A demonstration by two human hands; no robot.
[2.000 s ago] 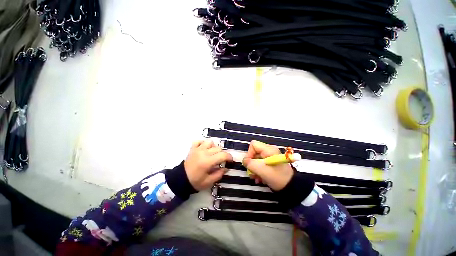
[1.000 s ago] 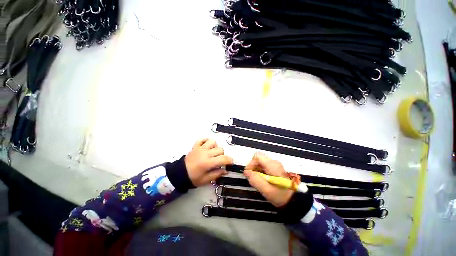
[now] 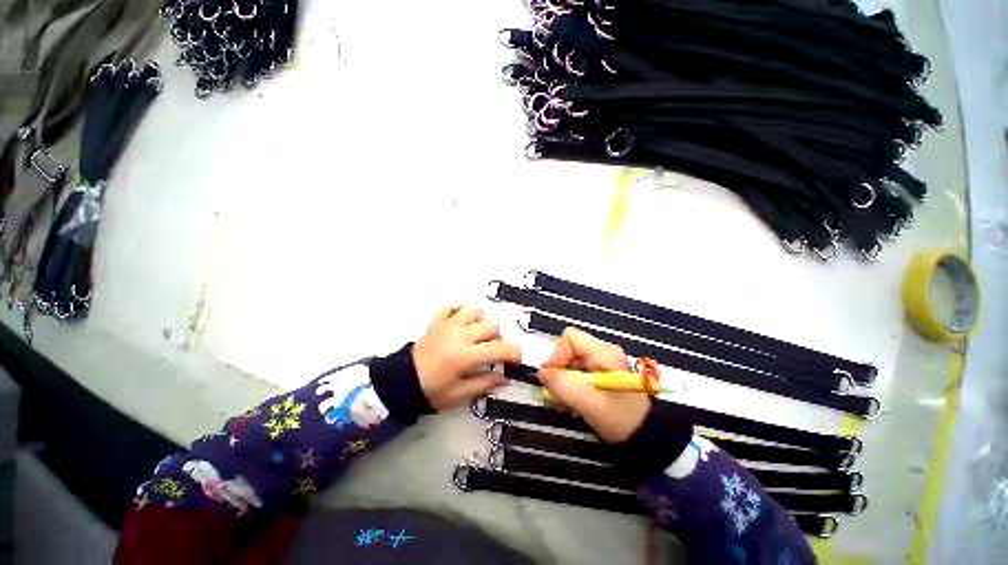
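Several black webbing straps with silver D-rings lie side by side on the white sheet, such as the upper one (image 3: pixel 696 326) and a lower one (image 3: pixel 553 486). My left hand (image 3: pixel 462 359) pinches the left end of a middle strap (image 3: pixel 526 373); its fingers hide the ring there. My right hand (image 3: pixel 597 386) holds a yellow pen-like tool (image 3: pixel 613 381) with orange-red cord near its back end. The tool's tip is at the strap end close to my left fingers; the exact contact cannot be told.
A large strap pile (image 3: pixel 741 99) lies at the top right, a yellow tape roll (image 3: pixel 941 296) at the right. A tied strap bundle (image 3: pixel 100 144), another black bundle (image 3: pixel 232 39) and olive-grey webbing (image 3: pixel 50 66) lie at the left. Yellow tape strips (image 3: pixel 940 475) mark the sheet.
Both hands have shifted from a higher strap to one lower in the row, and the strap above lies released. The view has shifted, so the surroundings sit further right.
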